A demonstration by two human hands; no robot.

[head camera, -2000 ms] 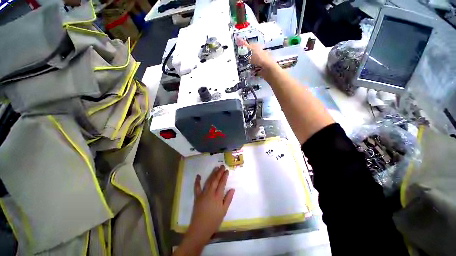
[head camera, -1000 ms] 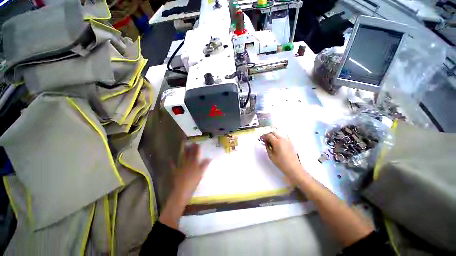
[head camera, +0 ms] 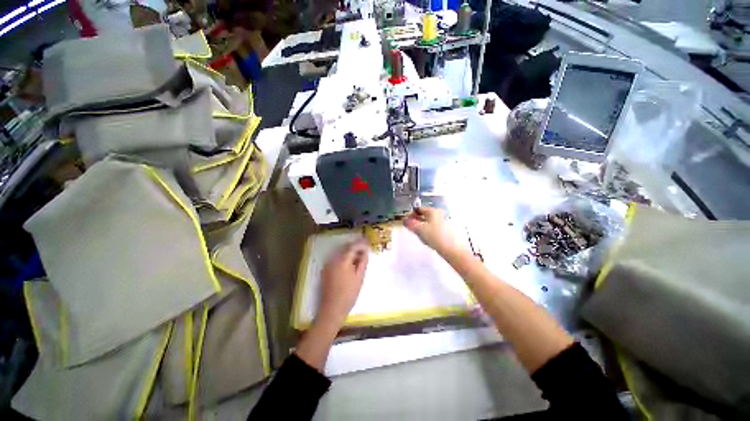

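The white template with a yellow border (head camera: 403, 284) lies under the machine head (head camera: 358, 185). The small yellow-brass presser clamp (head camera: 378, 238) shows below the head. My left hand (head camera: 344, 275) is over the template, just left of the clamp, with fingers bent together; whether it holds anything is too blurred to tell. My right hand (head camera: 429, 230) is right of the clamp near the head's lower edge, with fingertips pinched; a tiny light thing shows at the fingertips, too small to name.
Beige-grey fabric with yellow edging is heaped at left (head camera: 123, 247) and lies at right (head camera: 682, 288). An open bag of dark metal fittings (head camera: 563, 238) is on the right. The control screen (head camera: 588, 105) stands behind it.
Since the last frame my left hand has moved right, closer to the clamp, and its fingers have drawn together. My right hand came down from the thread area and now sits nearer the head.
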